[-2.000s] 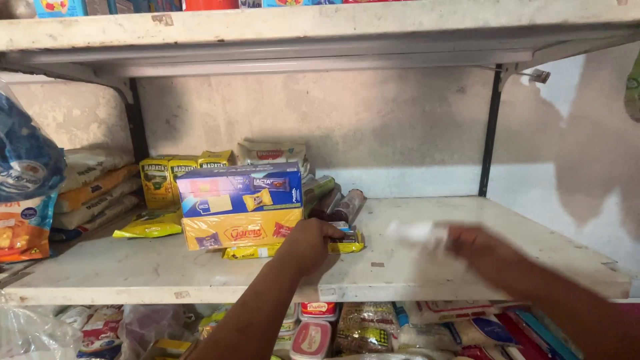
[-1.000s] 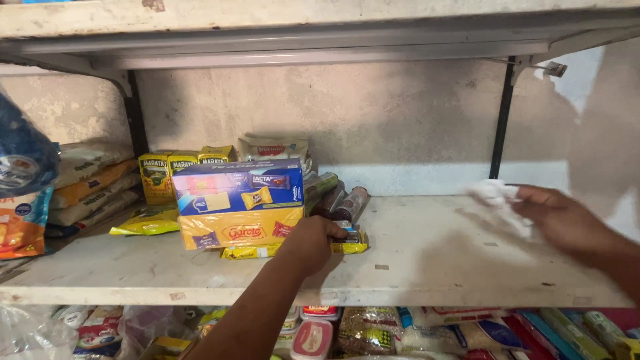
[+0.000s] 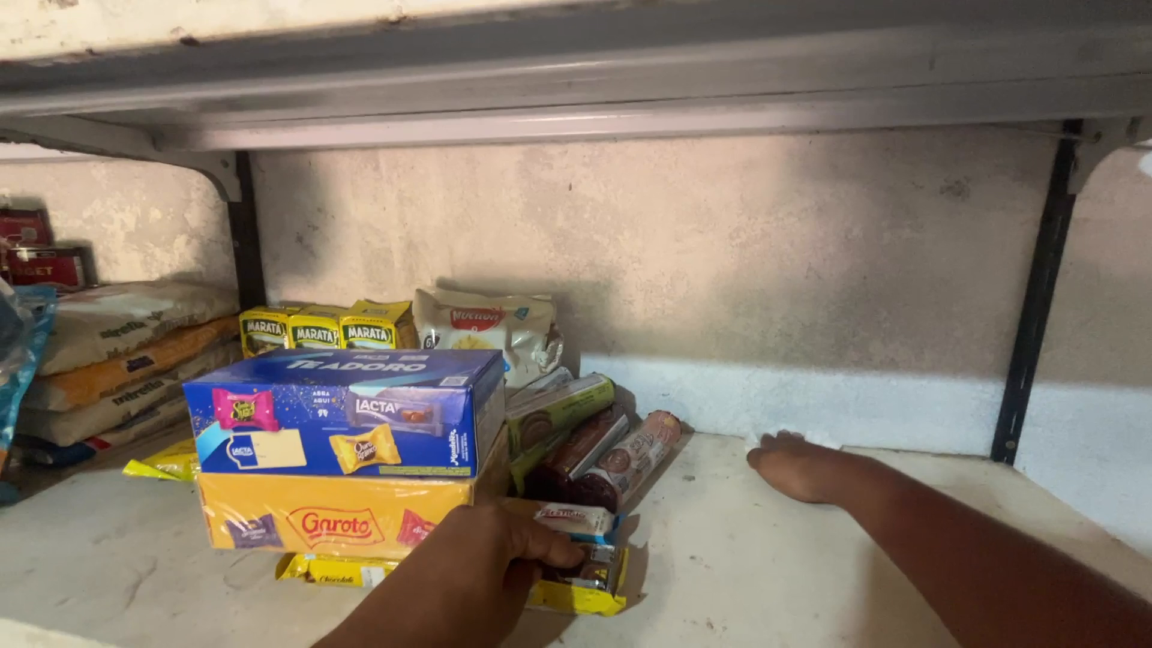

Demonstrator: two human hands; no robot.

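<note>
My left hand rests against small wrapped snack packets beside a stack of two chocolate boxes, a blue Lacta one on a yellow Garoto one. Its fingers lie over the packets; whether it grips them is unclear. A yellow packet pokes out from under the boxes. Behind my left hand lie several cookie rolls. Toward the back of the white shelf, near the wall, my right hand is pressed down; the white cloth or paper it held earlier is hardly visible, and its fingertips are partly hidden.
Yellow Maratá boxes and a beige bag stand behind the chocolate boxes. Stacked bags fill the far left, with a yellow packet nearby. The upper shelf hangs overhead, and a black upright stands at right.
My right hand, earlier raised over the right part of the shelf with a white cloth or paper, is now at the back by the wall. My left hand stays by the packets. The view has moved closer.
</note>
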